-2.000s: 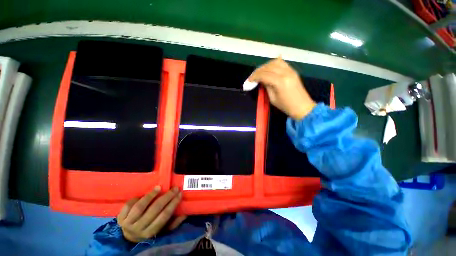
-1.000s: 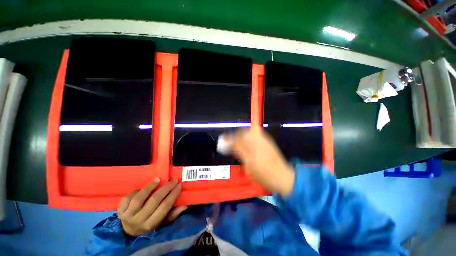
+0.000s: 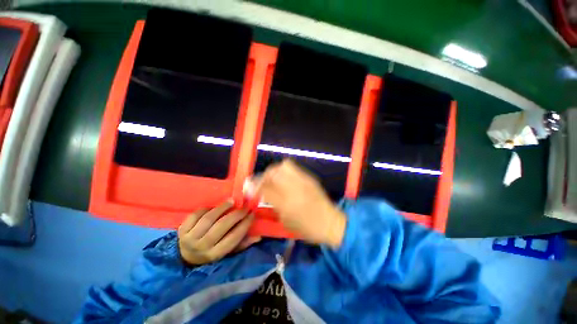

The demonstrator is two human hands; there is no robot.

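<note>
A red foam tray [image 3: 142,190] holds three tablets with glossy black screens up: the left one [image 3: 183,95], the middle one [image 3: 310,120] and the right one [image 3: 408,142]. My left hand [image 3: 217,233] rests on the tray's near edge, between the left and middle pockets, gripping that edge. My right hand [image 3: 297,199] is blurred over the near end of the middle tablet. It pinches a small white wiping cloth [image 3: 251,187] near the divider. My right hand mostly hides the white barcode label on the tray edge.
White foam trays [image 3: 38,126] stand at the left with a red tray on top, and more [image 3: 562,168] at the right. A whitish bottle [image 3: 538,123] stands behind white wipes [image 3: 509,131]; a loose wipe [image 3: 513,169] lies beside them. A pale rail [image 3: 304,30] runs behind the tray.
My right hand has moved from the middle tablet's far right corner to its near left end with the cloth. The view has tilted and shifted. My left hand stays on the tray edge.
</note>
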